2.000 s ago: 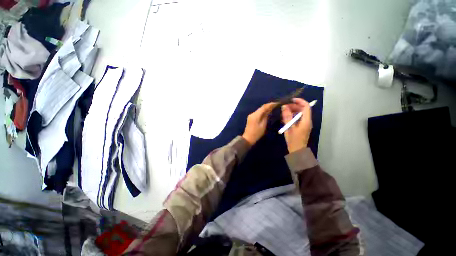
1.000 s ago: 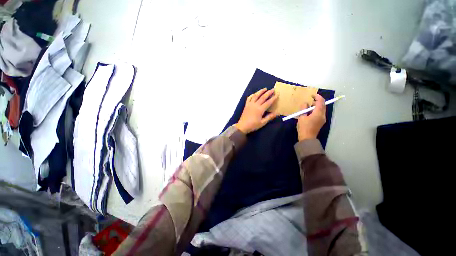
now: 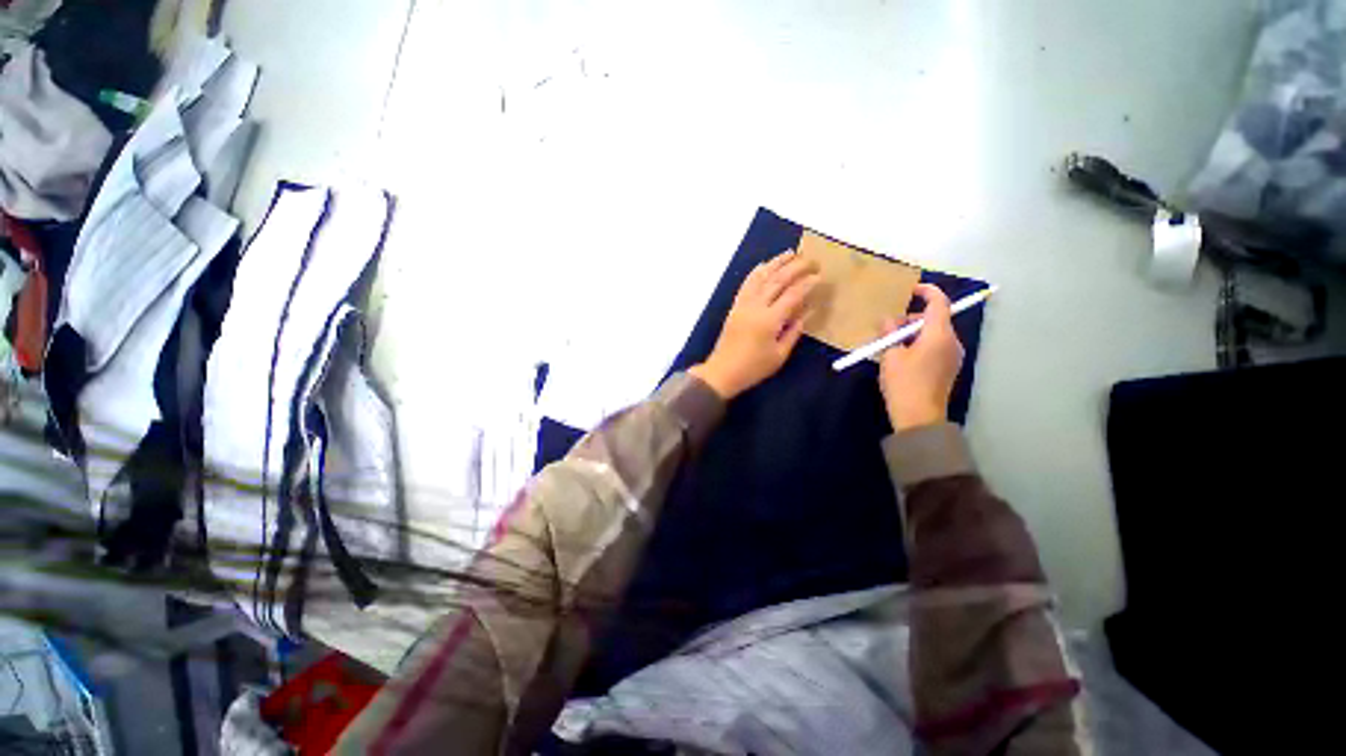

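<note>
A navy cut panel [image 3: 768, 473] lies on the table, its slanted top edge away from me. A tan card template [image 3: 859, 296] lies flat at that top edge. My left hand [image 3: 763, 322] rests on the card's left side, fingers spread a little. My right hand [image 3: 926, 355] is at the card's right side and holds a white marking pencil [image 3: 886, 343] between its fingers, slanting across the card's lower right corner. The pencil's upper end extends past the hand over the panel's right corner. The lower panel is partly hidden by my left sleeve.
Grey-white panels [image 3: 768, 679] lie nearest me. Stacked white pieces with navy edges [image 3: 273, 369] and a fabric heap [image 3: 59, 133] are at left. A black fabric piece [image 3: 1233, 517], a dark strap with white tag [image 3: 1175, 248] and a plastic-wrapped bundle [image 3: 1292, 133] are at right.
The card, raised and seen edge-on at first, now lies flat on the panel. Since one second ago it has shifted slightly left and turned, its upper edge now along the panel's top edge.
</note>
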